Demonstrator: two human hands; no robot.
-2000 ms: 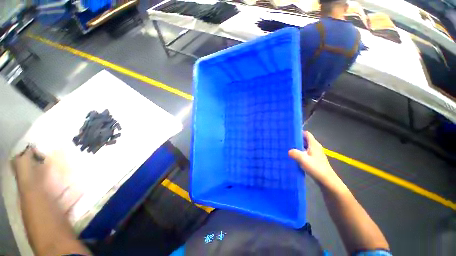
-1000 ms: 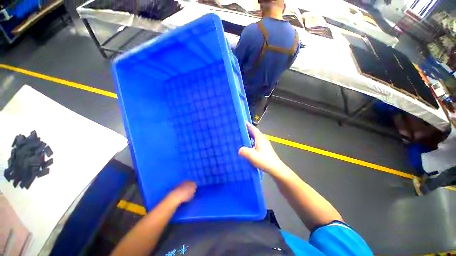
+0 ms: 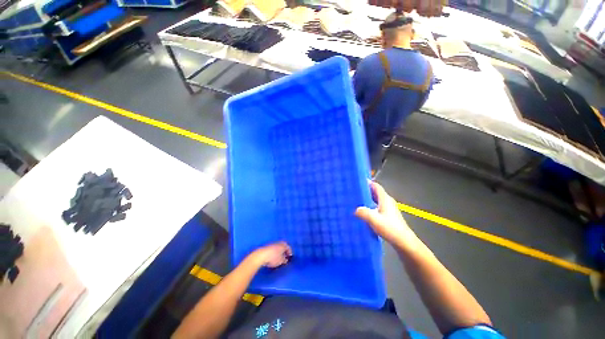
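The deep blue plastic crate (image 3: 255, 172) is tilted with its open top toward me, its lower edge by my dark apron. My right hand (image 3: 388, 215) grips the crate's right rim, thumb on the near side. My left hand (image 3: 275, 254) is inside the crate near the bottom, fingers curled around a small dark piece (image 3: 288, 257) that is mostly hidden. A heap of small black pieces (image 3: 99, 200) lies on the white table at the left. A second black heap (image 3: 8, 251) shows at the left picture edge.
The white table (image 3: 159, 172) has blue sides. A person in blue (image 3: 398, 79) with brown straps is at the long white bench (image 3: 458, 102) ahead, which bears black strips (image 3: 229, 36) and dark panels (image 3: 557, 106). A yellow line (image 3: 477, 232) crosses the grey floor.
My left hand has gone from over the table into the crate, and its fingers are now curled near the crate's bottom. My right hand stays on the rim. The view has shifted.
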